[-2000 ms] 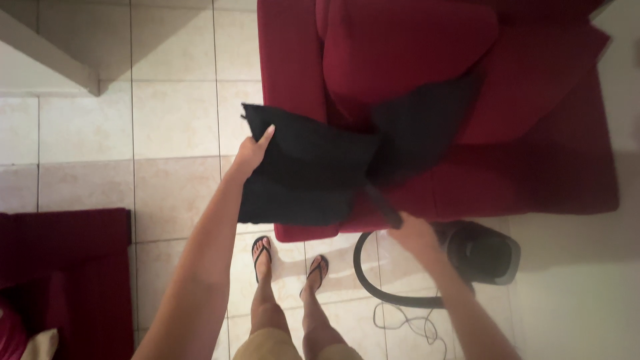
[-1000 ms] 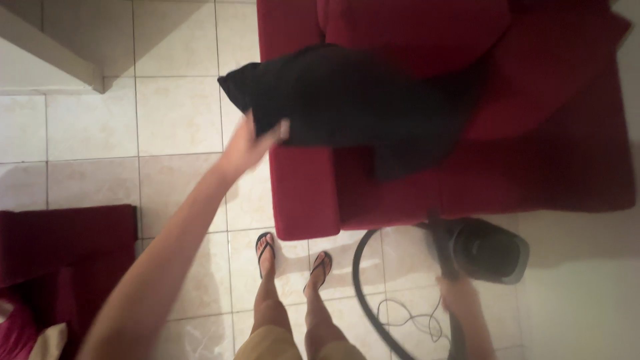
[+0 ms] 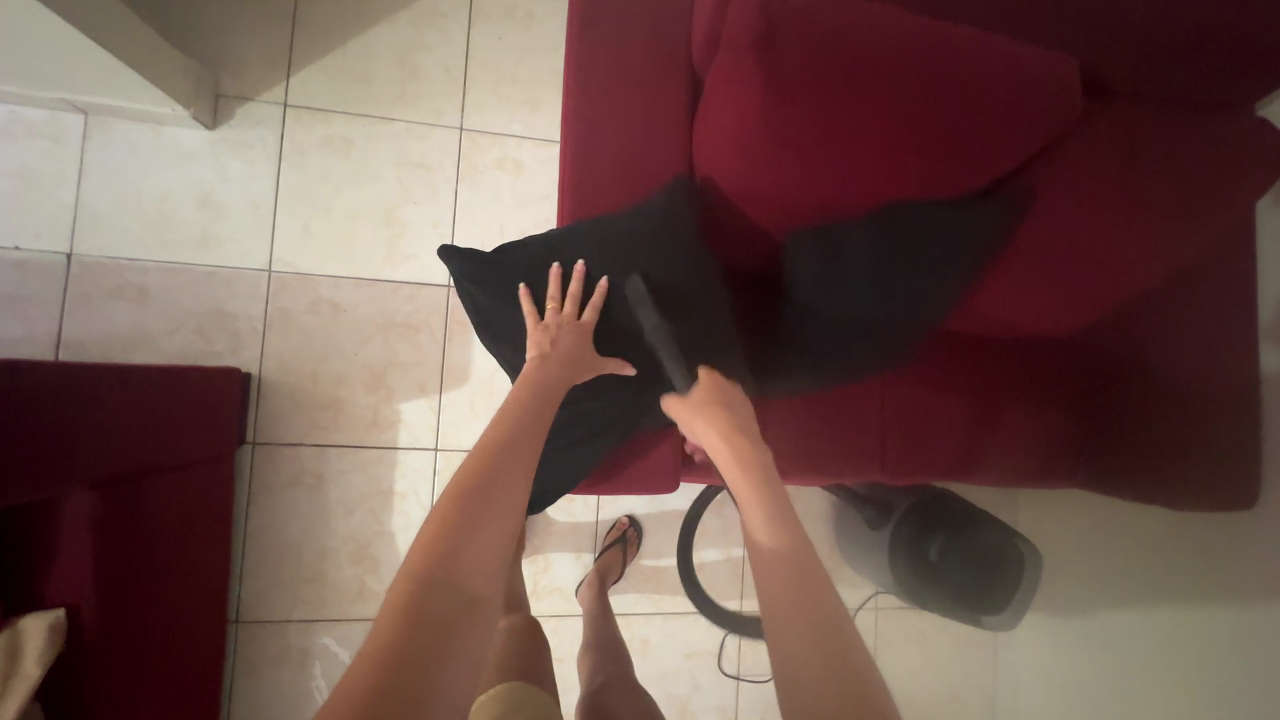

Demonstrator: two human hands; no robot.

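Observation:
A black cushion (image 3: 610,250) lies across the arm of a red fabric sofa (image 3: 625,110). My left hand (image 3: 565,335) rests flat on it with fingers spread, a ring on one finger. In my right hand (image 3: 715,410) is the black vacuum cleaner wand (image 3: 655,325), its far end over the cushion's surface; whether it touches is blurred. Another black cushion (image 3: 880,280) lies on the seat to the right. The vacuum's black hose (image 3: 700,570) curves below my right wrist, partly hidden by my forearm.
The vacuum cleaner body (image 3: 960,560) stands on the tiled floor (image 3: 350,350) by the sofa's front, with a thin cord (image 3: 735,675) near it. A second piece of red upholstered furniture (image 3: 120,500) is at the left, with beige cloth (image 3: 30,650). A wall corner (image 3: 195,95) juts in at upper left.
My left hand, one second ago at the edge of the lifted black cushion, now lies spread on it. My right hand has come up from beside the vacuum, bringing the wand over the cushion.

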